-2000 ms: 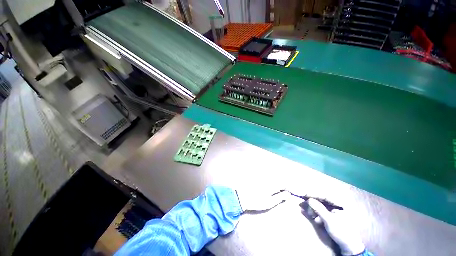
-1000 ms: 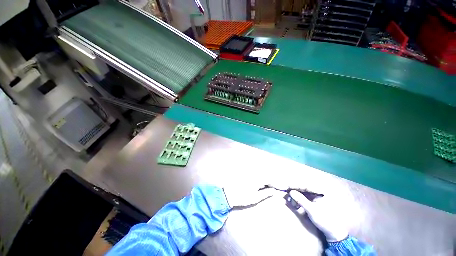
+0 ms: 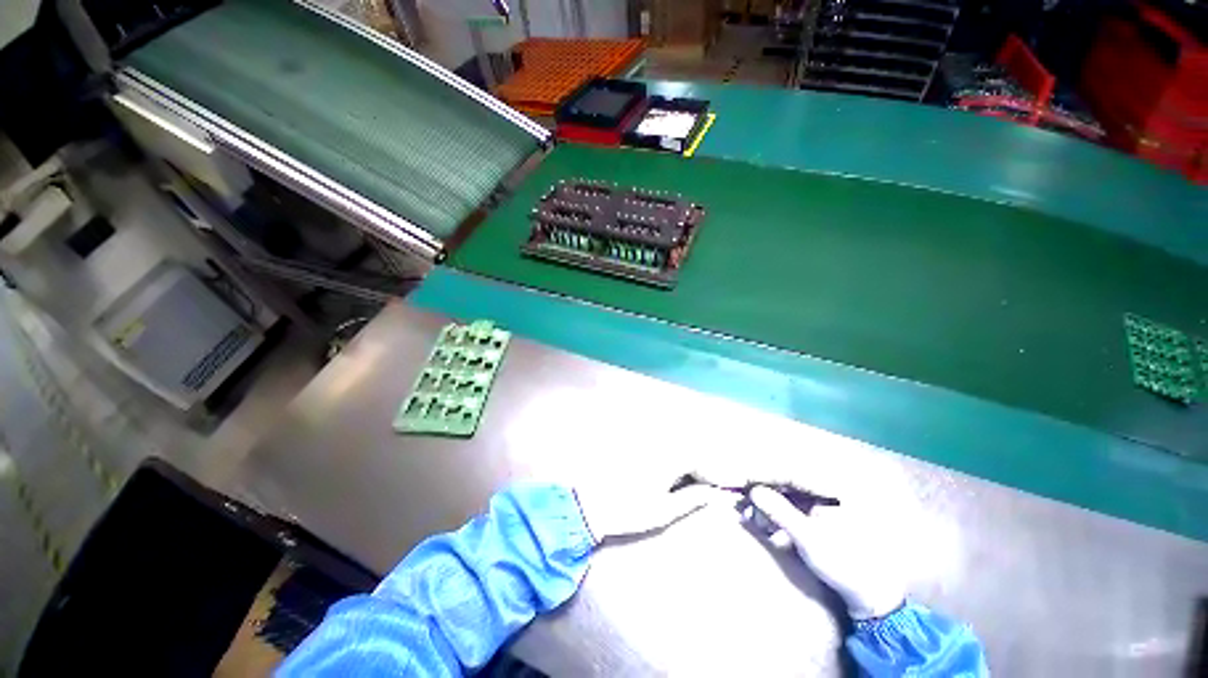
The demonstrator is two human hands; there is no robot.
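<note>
My right hand [image 3: 828,550], in a white glove, holds a slim dark pointed tool [image 3: 795,495] over the metal tabletop. My left hand [image 3: 656,514], in a white glove and blue sleeve, reaches in from the left; its fingers meet the tool's left end, washed out by glare, so its grip is unclear. A dark solder carrier [image 3: 616,228] with green parts inside stands on the green belt, out of touch of both hands. A pale green plate [image 3: 454,380] with openings lies on the tabletop at left.
The sloping infeed conveyor [image 3: 331,113] comes down at upper left. Black and red trays [image 3: 603,109] stand on the belt's far side. A green PCB panel [image 3: 1162,359] lies at the belt's right. A large black bin [image 3: 133,583] is at lower left, beside the table [image 3: 318,424].
The view has shifted right, bringing the PCB panel at the belt's right into sight. My hands have come closer together around the dark tool.
</note>
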